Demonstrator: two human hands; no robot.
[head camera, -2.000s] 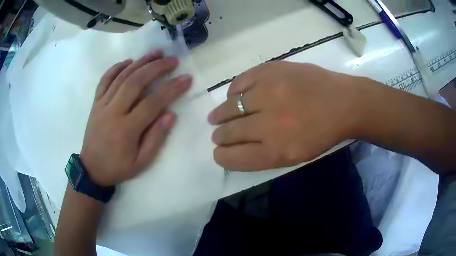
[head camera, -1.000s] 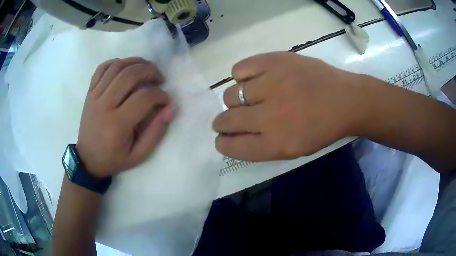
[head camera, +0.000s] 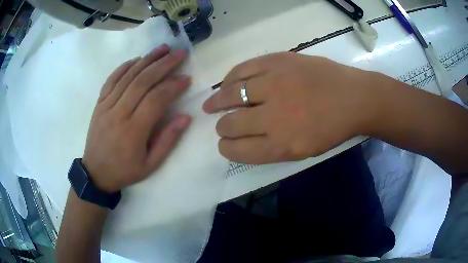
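A white, slightly sheer fabric panel lies on the table, runs up to the presser foot and needle area, and hangs over the front edge. My left hand lies on the panel with its fingers stretched toward the needle. My right hand has its fingertips at the panel's right edge, index finger and thumb side nearest the needle; its fingertips are partly hidden, so a pinch on the edge is likely but not fully visible. The cream sewing machine head is at the top left.
Black thread snips, a small off-white piece and a blue-purple and white pen lie at the upper right. A narrow white strip crosses the ruler marks. White fabric hangs right of my dark-covered lap.
My left hand has flattened from a curled shape and its fingers reach further toward the needle. My right index finger has extended left toward the panel.
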